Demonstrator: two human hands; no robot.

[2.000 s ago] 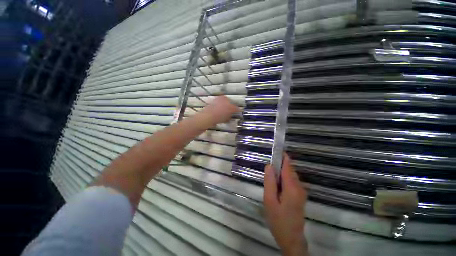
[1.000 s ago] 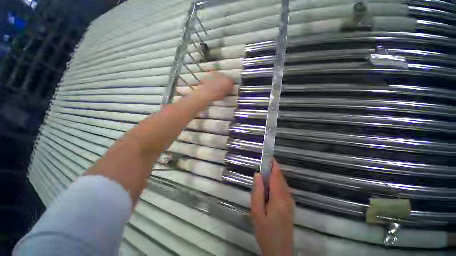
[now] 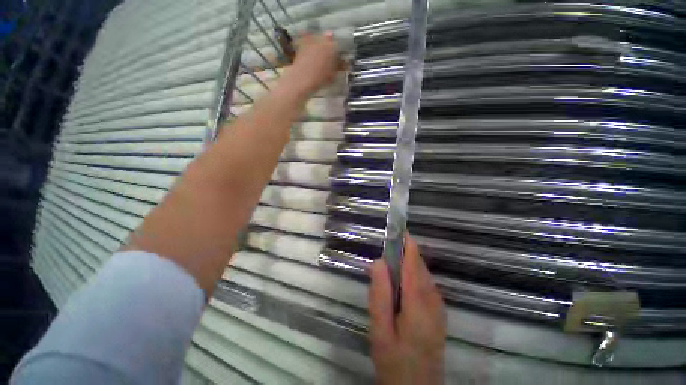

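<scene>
My right hand point(image 3: 406, 308) grips the near end of the right bar of the metal frame point(image 3: 404, 150), which lies over the rods. My left hand point(image 3: 314, 62) reaches inside the frame to the far edge of the cream cloth point(image 3: 301, 177), where it meets bare rods. Its fingertips are blurred, and I cannot tell whether they pinch the cloth. The cream cloth covers the rods in ridges on the left. Bare chrome rods point(image 3: 519, 177) lie to the right.
A tan pad point(image 3: 602, 311) with a spring clip point(image 3: 603, 347) sits on the rods at the lower right. A dark clip point(image 3: 283, 41) is beside my left hand. Another clip, blurred, is at the upper right point(image 3: 598, 46). Dark floor shows at the left.
My left hand has moved from the middle of the cloth edge up to its far part. The frame and my right hand appear slightly further left in the view.
</scene>
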